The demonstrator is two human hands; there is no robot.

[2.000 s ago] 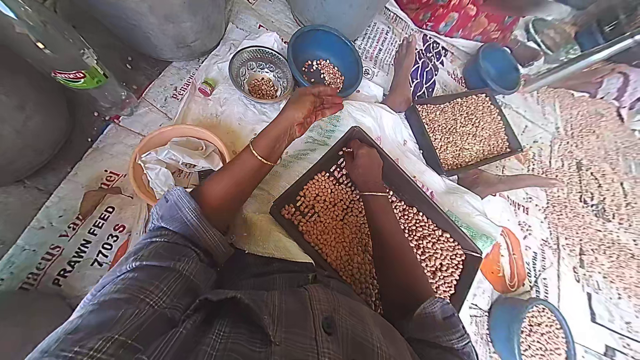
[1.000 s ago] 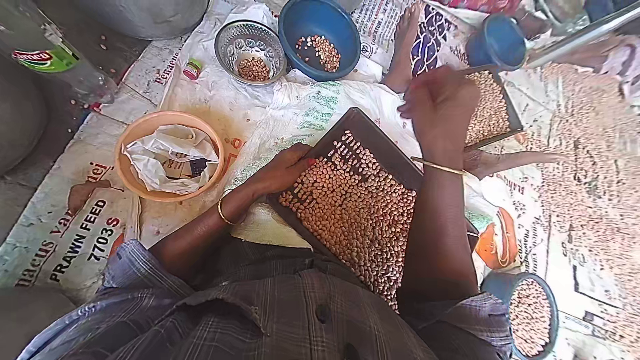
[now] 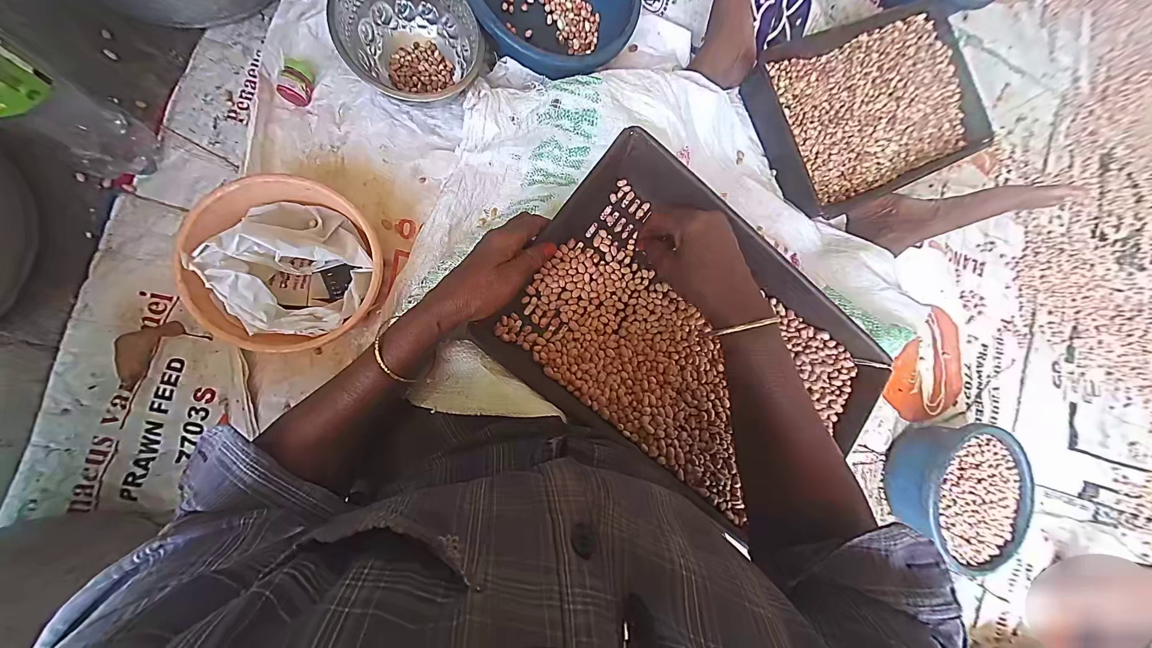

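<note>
A dark rectangular tray [image 3: 630,148] lies tilted across my lap, largely covered with shelled nuts or seeds [image 3: 630,360]. At its left edge my left hand [image 3: 499,270] rests on the rim, thumb over the nuts; whether it grips the rim is hard to tell. My right hand [image 3: 693,252] is down inside the tray near the far corner, fingers curled and pointing into the nuts. What those fingers hold is hidden. Short rows of nuts stand at the far corner, just left of my right hand.
An orange basin [image 3: 279,344] with white plastic is at left. Farther off are a metal bowl [image 3: 342,54] and a blue basin [image 3: 558,65] with some nuts. At right are another full tray [image 3: 801,171], another person's foot [image 3: 900,220] and a blue tub of nuts [image 3: 909,477].
My right hand was raised beyond the tray's right edge one second ago and is now down among the nuts. My left hand, earlier lifted off the tray, has come to its left edge.
</note>
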